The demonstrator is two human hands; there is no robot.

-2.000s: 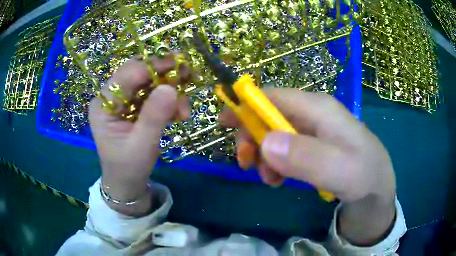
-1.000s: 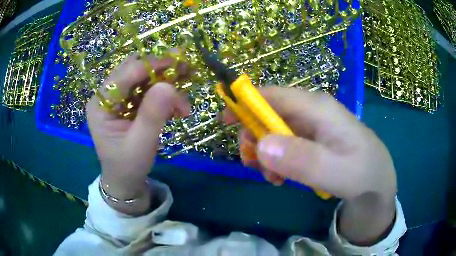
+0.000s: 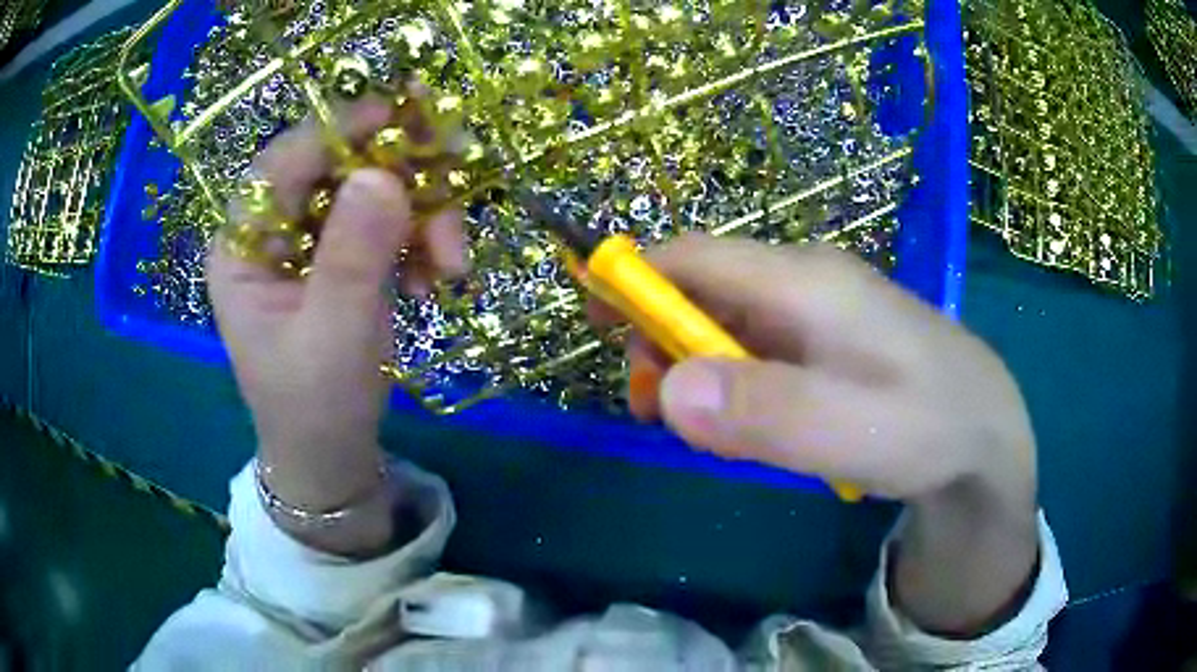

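My left hand (image 3: 322, 282) is closed on the left part of a shiny gold sprue frame (image 3: 735, 82), its thumb on a bar with small gold parts. The frame spreads over the blue tray (image 3: 952, 197). My right hand (image 3: 840, 368) holds side cutters (image 3: 670, 302) with yellow-orange handles. Their dark jaws point up and left among the frame's bars; the tips are blurred. The handles look pressed close together. A dense heap of loose cut parts (image 3: 440, 335), gold and silver-looking, lies in the tray.
Stacked gold frames lie on the dark teal table (image 3: 499, 525) on both sides of the tray, at the left (image 3: 66, 171) and at the right (image 3: 1063, 145). The tray's raised near rim runs just below my hands.
The frame and my left hand have shifted slightly left, and the frame has tilted. The cutters' jaws have moved down, and their handles have closed together.
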